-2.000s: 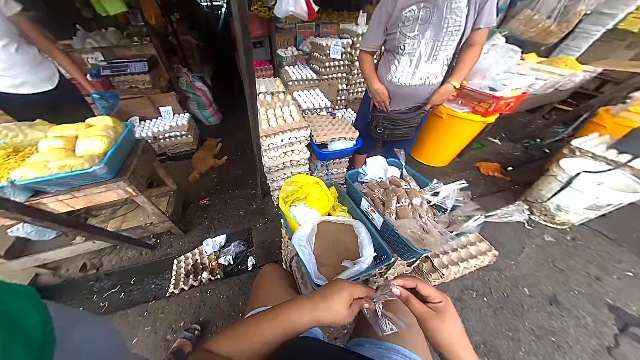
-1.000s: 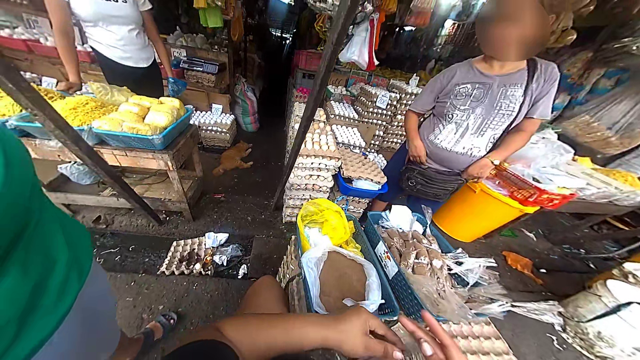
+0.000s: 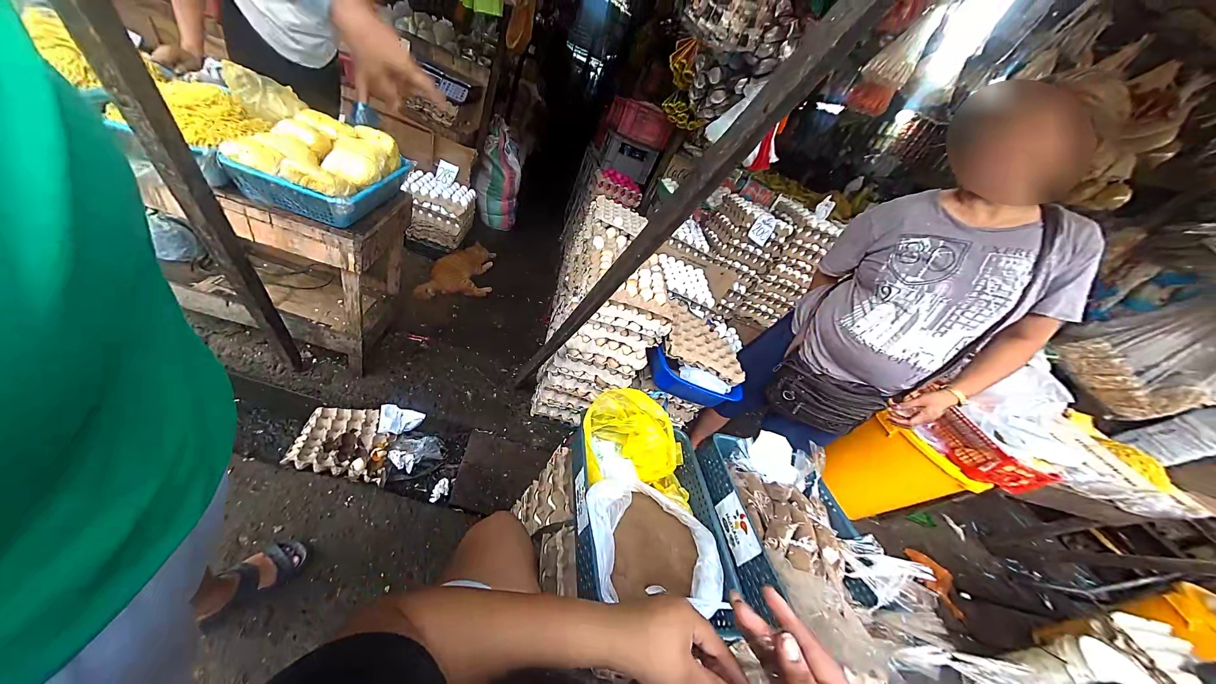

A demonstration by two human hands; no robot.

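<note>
My left hand [image 3: 670,641] is low in the view, in front of a white plastic bag [image 3: 708,560] of brown powder [image 3: 651,546] set in a blue plastic crate [image 3: 584,532]. Beside it on the right is my right hand [image 3: 784,641], its fingers partly spread. The bottom edge cuts off both hands, so whatever lies between them is hidden. A yellow plastic bag [image 3: 636,432] fills the crate's far end. Small tied plastic bags of brown powder [image 3: 779,513] lie in a second blue crate [image 3: 731,475] to the right.
Stacked egg trays [image 3: 603,342] rise beyond the crates. A person in a grey shirt [image 3: 940,285] stands beside a yellow tub [image 3: 883,465]; another in green [image 3: 104,380] stands close on the left. A slanted wooden post [image 3: 703,180] crosses the view. An orange cat [image 3: 459,271] lies on the ground.
Two seconds ago both hands held a small clear plastic bag; now they are lower and partly out of view. The person in green has come further into view. The view has tilted up.
</note>
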